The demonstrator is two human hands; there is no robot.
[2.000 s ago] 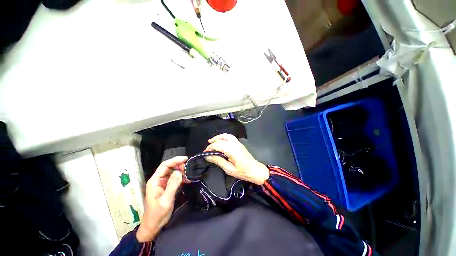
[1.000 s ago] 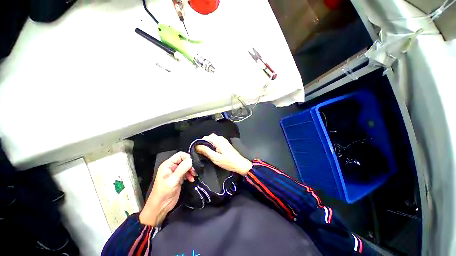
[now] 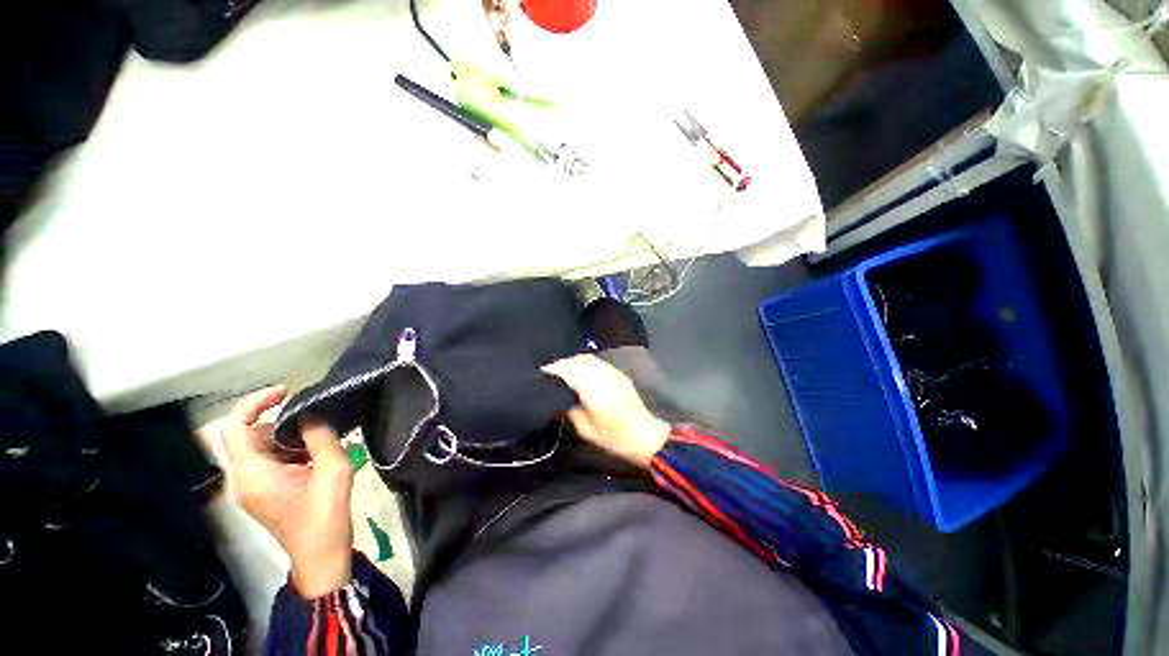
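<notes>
A black fabric bag [image 3: 494, 352] is spread above my lap, below the table's front edge. A silver-white zipper [image 3: 346, 382] curves along its open edge, with a shiny zipper pull [image 3: 408, 344] near the top and a metal ring [image 3: 440, 443] lower down. My left hand [image 3: 289, 481] holds the bag's left edge between thumb and fingers, slightly blurred. My right hand [image 3: 608, 405] grips the bag's right side, its fingertips partly hidden by the cloth.
On the white table [image 3: 257, 244] lie a lime-green tool [image 3: 494, 109], a dark stick [image 3: 442, 106], a red-handled tool [image 3: 718, 154] and a red-orange object [image 3: 559, 10]. A blue crate [image 3: 846, 385] stands right on the floor. Black bags [image 3: 96, 513] are piled left.
The bag has been opened out wide and raised from its bunched state. My left hand has moved left with the bag's edge. My right hand has shifted slightly right and down.
</notes>
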